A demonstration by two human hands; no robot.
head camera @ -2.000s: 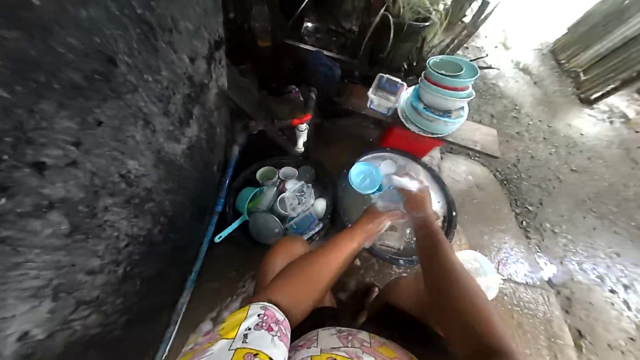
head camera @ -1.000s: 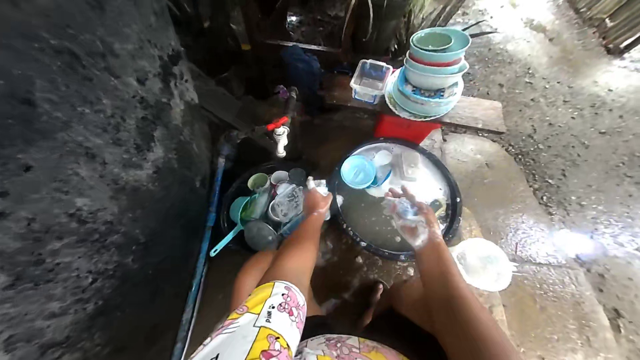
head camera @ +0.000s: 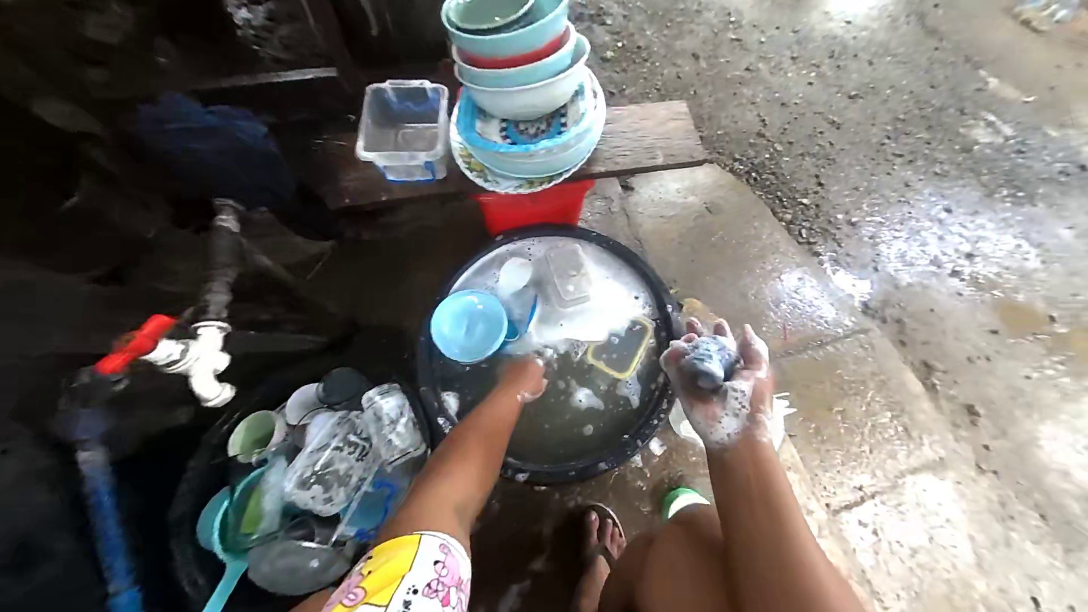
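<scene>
My left hand [head camera: 523, 379] reaches into the sudsy water of the round black basin [head camera: 665, 408]; its fingers are blurred and partly hidden, near a blue bowl [head camera: 469, 325]. My right hand [head camera: 722, 391], foamy and palm up, holds a wadded scrubbing pad [head camera: 709, 362] over the basin's right rim. A clear container [head camera: 568, 274] and a yellow-rimmed lid [head camera: 621, 348] lie in the suds. At the lower left, a second dark tub holds soapy clear containers [head camera: 331, 463], a green cup [head camera: 255, 435] and a turquoise dipper [head camera: 226, 582].
Stacked bowls and plates [head camera: 523, 102] stand on a wooden plank [head camera: 654, 140] beside a clear plastic box [head camera: 403, 127]. Below is a red container [head camera: 535, 206]. A white faucet with a red handle [head camera: 136, 344] rises at left. Wet concrete [head camera: 807, 289] lies at right.
My left hand has moved from the left tub into the round basin. My right hand has moved to the basin's right rim, palm up. The view has shifted closer.
</scene>
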